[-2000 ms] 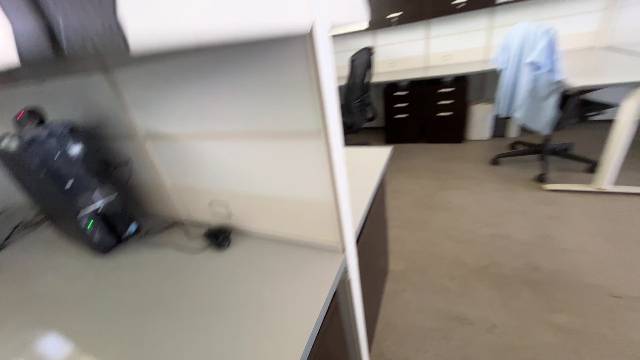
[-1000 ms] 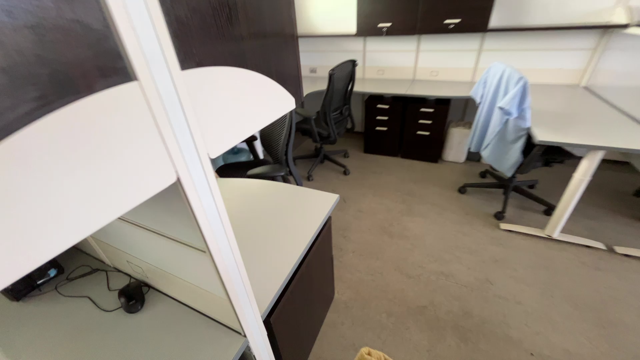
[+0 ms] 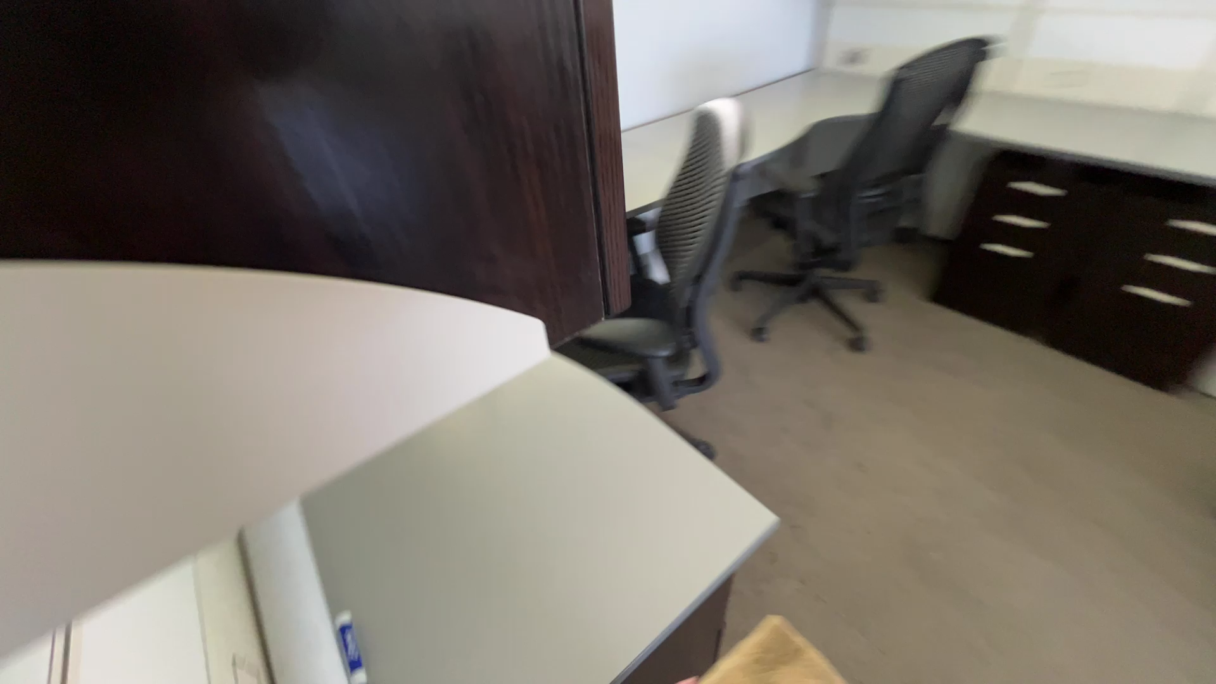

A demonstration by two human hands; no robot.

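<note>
At the bottom edge, right of centre, the corner of a tan thing (image 3: 774, 655) shows, perhaps cloth or paper. A sliver of a fingertip (image 3: 689, 680) lies at its left side, cut off by the frame. Which hand it belongs to, and how the tan thing is held, cannot be told. Left of it is a pale desktop (image 3: 541, 532) with a rounded far edge. A blue and white marker (image 3: 350, 648) lies near the desktop's left side, by the partition.
A dark wood cabinet (image 3: 304, 142) fills the upper left above a curved white panel (image 3: 237, 399). Beyond the desk stand two black office chairs (image 3: 698, 218) on the carpet (image 3: 931, 475). Dark drawer units (image 3: 1064, 275) stand under a long worktop (image 3: 1092, 128) at the right.
The view has swung and moved closer to the rounded desk and the chairs. The tan thing shows more at the bottom edge. The draped light blue garment has left the view.
</note>
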